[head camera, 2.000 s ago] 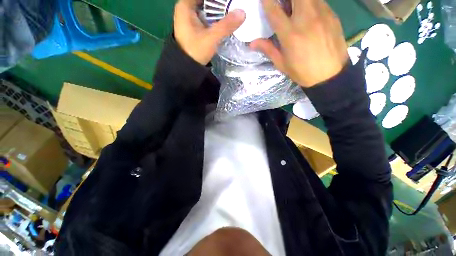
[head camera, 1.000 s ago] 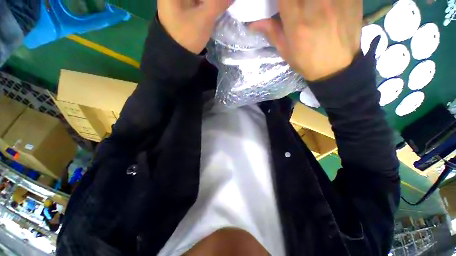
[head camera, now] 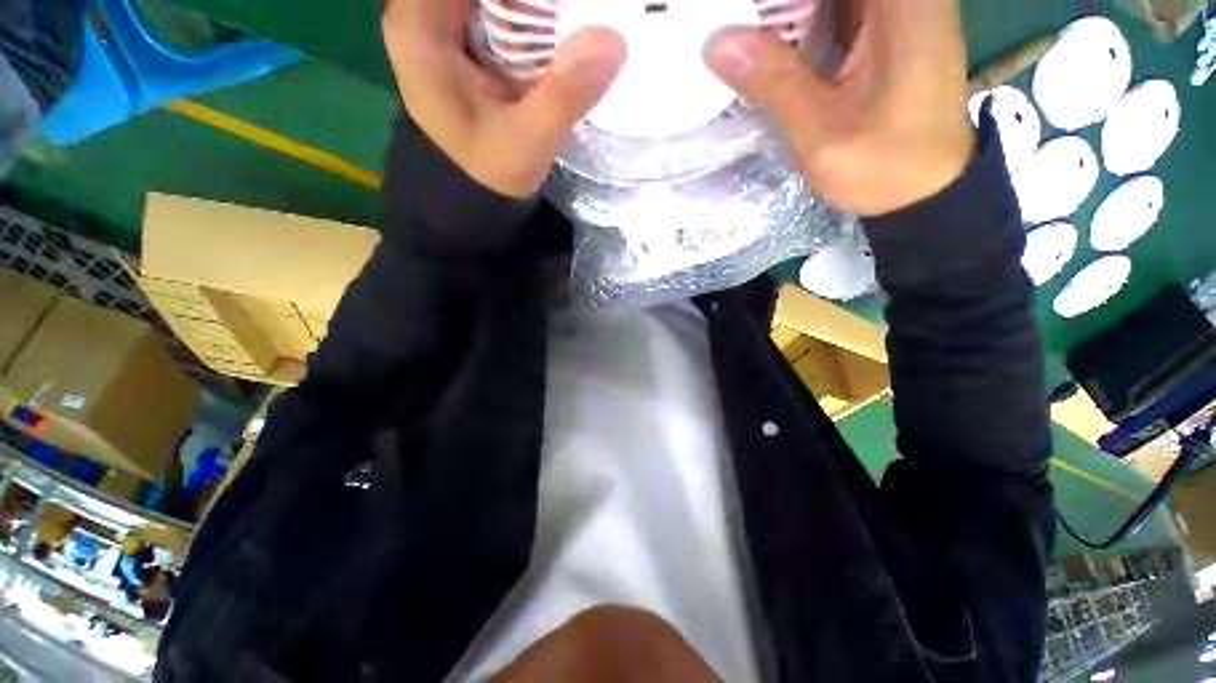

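A white round lamp housing (head camera: 656,80) with a finned rim and a flat white face is at the top centre, cut by the top edge. My left hand (head camera: 500,100) grips its left side, thumb on the face. My right hand (head camera: 867,100) grips its right side, thumb also on the face. Both hands are bare and partly cut off above. Crinkled clear plastic wrap (head camera: 687,220) hangs around and below the housing, in front of my chest. Several white cover discs (head camera: 1082,72) lie on the green bench at the right.
Small white parts (head camera: 1211,60) lie at the right edge. A black box (head camera: 1140,350) with a cable is at right. An open carton (head camera: 260,267) is at left, another (head camera: 834,350) beneath my right forearm. A blue stool (head camera: 147,80) is upper left. A closed carton (head camera: 114,387) stands far left.
The housing and wrap tilted up out of view, then came back; its flat face and the fins on both sides now show. Both thumbs now press on the face. The view has shifted slightly.
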